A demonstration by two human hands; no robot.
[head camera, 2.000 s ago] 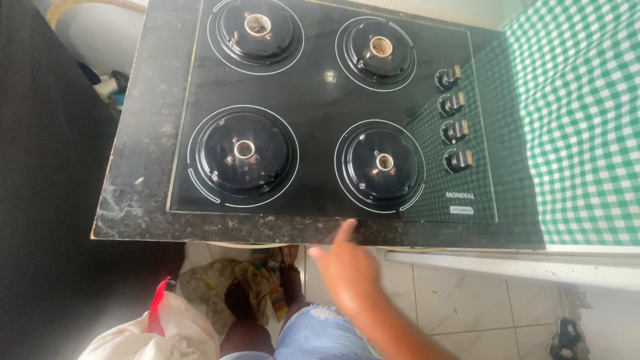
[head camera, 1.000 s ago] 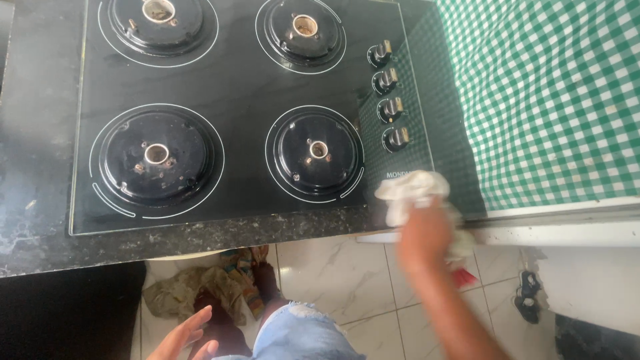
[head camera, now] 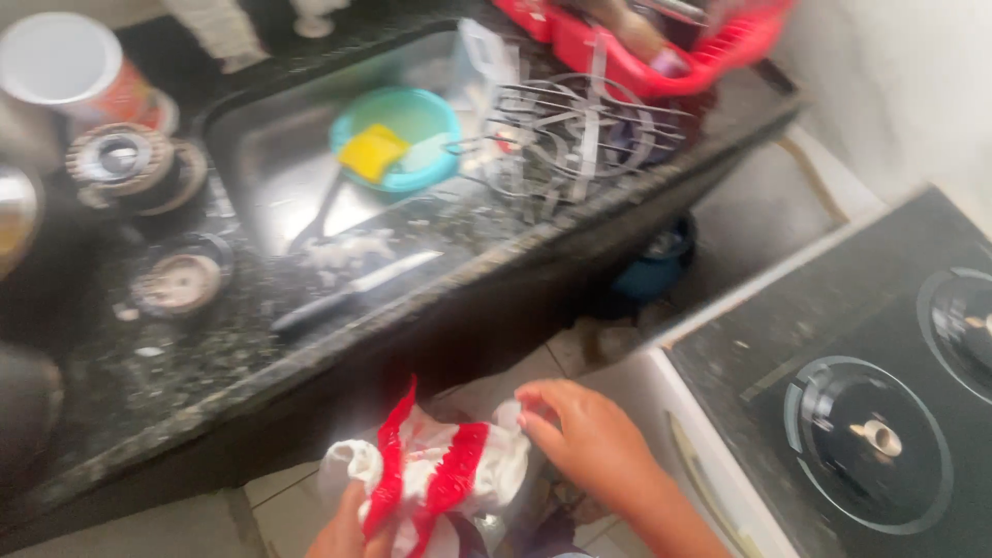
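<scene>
A white cloth with red trim (head camera: 453, 469) hangs between my two hands at the lower middle, in front of the counter edge. My left hand (head camera: 353, 527) grips its left side. Pinched at the cloth's upper right corner is my right hand (head camera: 585, 438). To the right lies the black glass cooktop (head camera: 821, 325), its burners without grates. A burner part (head camera: 182, 283) and stacked burner rings (head camera: 124, 159) rest on the dark granite counter at the left.
The steel sink (head camera: 271, 147) holds a turquoise bowl (head camera: 422, 174) with a yellow sponge (head camera: 373, 153). A knife (head camera: 356, 291) lies near the counter edge. Wire grates (head camera: 573, 132) stand beside a red dish rack (head camera: 643, 62); a white-lidded can (head camera: 62, 58) is at the left.
The view has swung left from the cooktop to the sink counter. The cloth, in my right hand over the cooktop's front corner a second ago, is now between both hands.
</scene>
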